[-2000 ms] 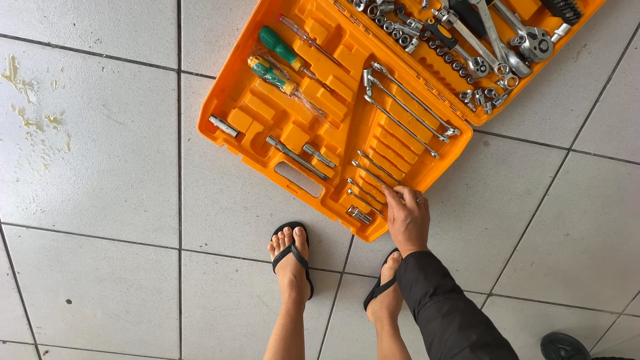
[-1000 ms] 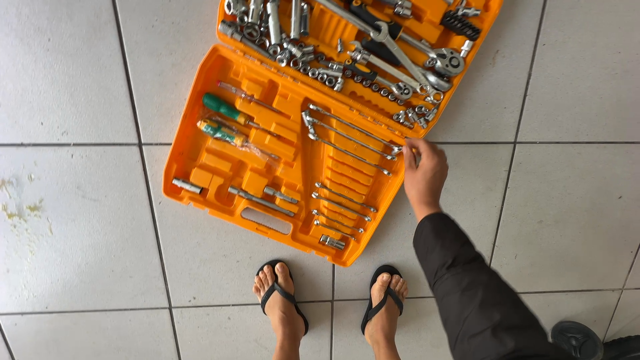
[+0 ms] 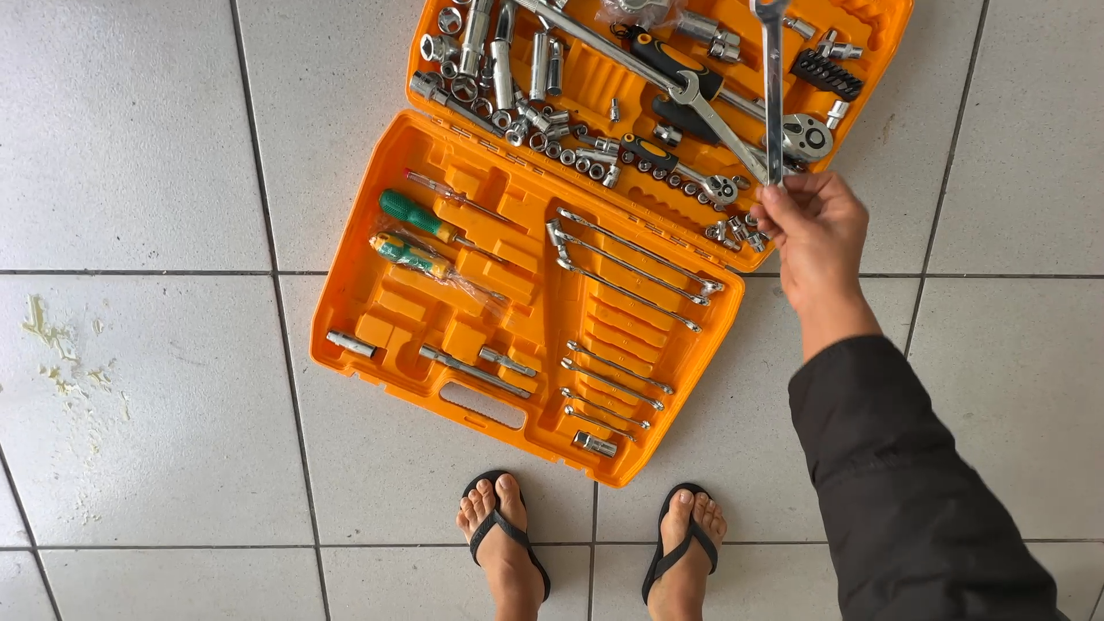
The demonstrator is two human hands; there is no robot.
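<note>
My right hand (image 3: pixel 815 224) grips the lower end of a steel combination wrench (image 3: pixel 773 95), which stands out upward over the far half of an open orange plastic tool case (image 3: pixel 345 267). Beside it a second open-ended wrench (image 3: pixel 724 129) slants across large ratchets and loose sockets; whether my fingers touch it I cannot tell. Several combination wrenches (image 3: pixel 617 375) lie slanted in the near half's slots. Left of them are a green-handled screwdriver (image 3: pixel 414 211), another screwdriver in clear plastic (image 3: pixel 410 254) and an extension bar (image 3: pixel 474 371). My left hand is out of view.
The case lies on grey floor tiles (image 3: pixel 155 414). My feet in black flip-flops, the left (image 3: pixel 500 526) and right (image 3: pixel 686 535), stand just below its near edge. Pale stains (image 3: pixel 65 345) mark the floor at the left. Ratchets (image 3: pixel 802 138) and sockets (image 3: pixel 440 47) crowd the far half.
My right hand has moved from the near half's wrench slots up to the far half's near right corner. A wrench now stands out from its fingers. The view has shifted toward the far half.
</note>
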